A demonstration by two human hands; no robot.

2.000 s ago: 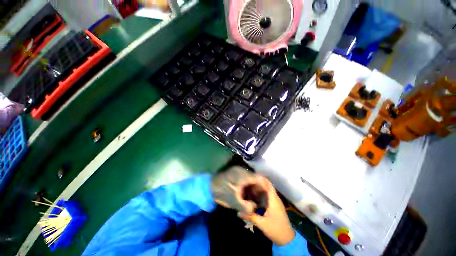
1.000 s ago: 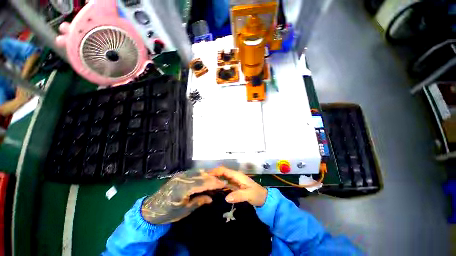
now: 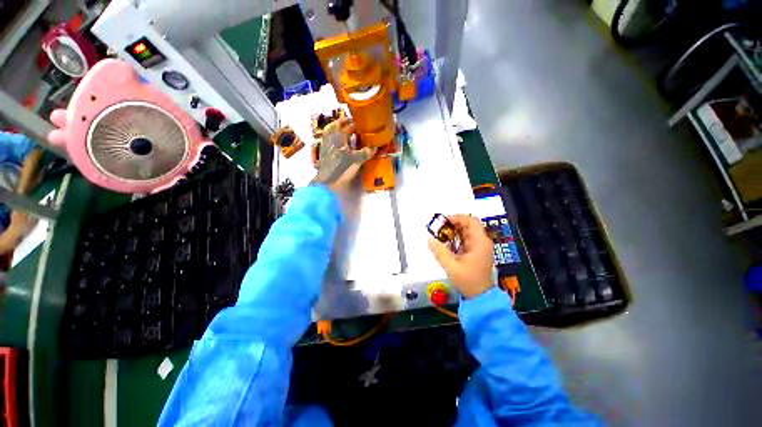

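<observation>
My left hand (image 3: 342, 156), with a grey-brown patterned surface, reaches to the orange fixtures beside the press head. Its fingers cover part of the group, and I cannot tell whether they hold anything. My right hand (image 3: 469, 257) holds a small black squarish module (image 3: 446, 231) between thumb and fingers above the right side of the white machine base (image 3: 359, 242). The front fixture plate (image 3: 379, 175) sits below the orange press head (image 3: 370, 104). Another orange fixture (image 3: 287, 141) with a dark round centre stands at the left. Thin tweezers (image 3: 398, 232) lie on the base.
A large black blister tray (image 3: 159, 258) lies left, with a pink fan (image 3: 134, 133) behind it. Small black parts (image 3: 284, 190) lie on the base's left edge. A second black tray (image 3: 568, 242) stands right. The red emergency stop (image 3: 438, 293) is on the front edge.
My hands have separated from near my lap. The left has moved forward to the fixtures; the right has moved forward and right and now shows a module. The view has shifted.
</observation>
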